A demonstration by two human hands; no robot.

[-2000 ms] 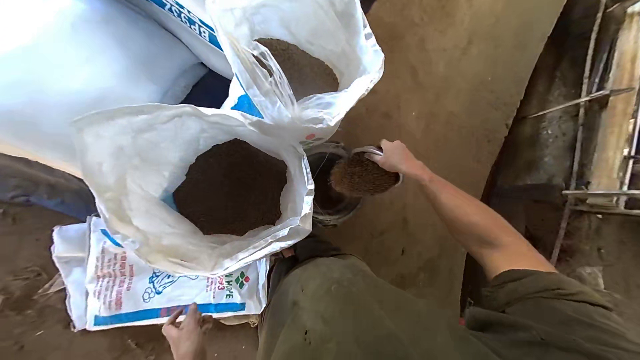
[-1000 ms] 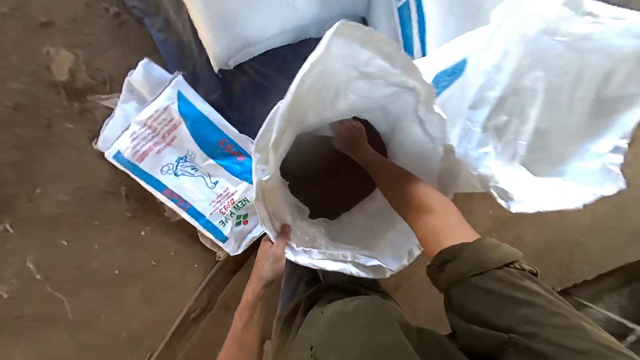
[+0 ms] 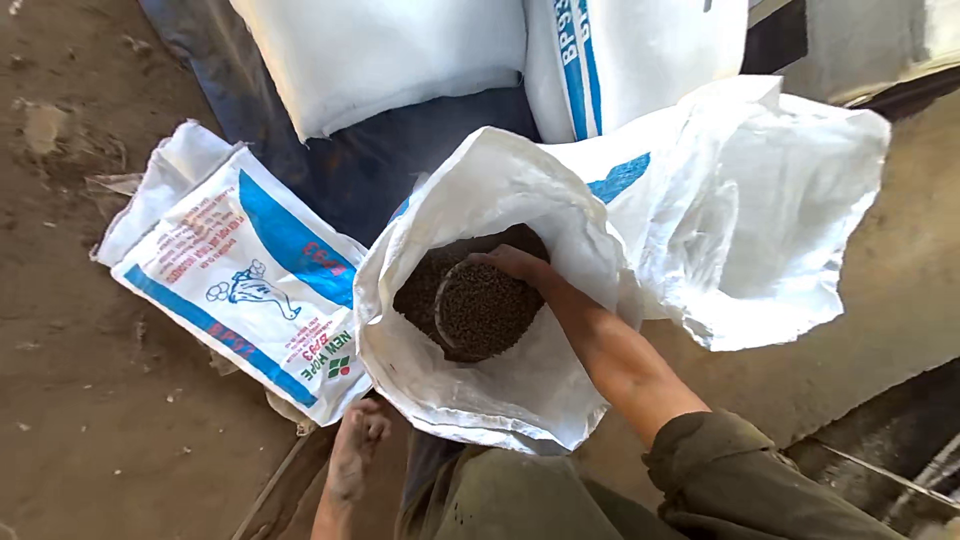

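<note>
My right hand (image 3: pixel 517 264) grips the rim of a round bowl (image 3: pixel 480 311) heaped with brown feed pellets. The bowl is inside an open white woven sack (image 3: pixel 525 397), over the dark feed (image 3: pixel 420 281) at its bottom. Near the sack's lower left rim is my left hand (image 3: pixel 366 431), its fingers curled, with nothing seen in it. Beside that hand lies a flat printed white and blue feed sack (image 3: pixel 255 270).
A second opened white sack (image 3: pixel 780 225) stands at the right. Full white sacks (image 3: pixel 397 52) lie beyond, by a dark blue sheet (image 3: pixel 427 154). Brown ground (image 3: pixel 90 420) shows at the left, and a ledge edge at the lower right.
My right hand held the filled bowl over a bucket two seconds ago, then reached into the sack; now the heaped bowl shows there. My left hand has come off the sack's rim.
</note>
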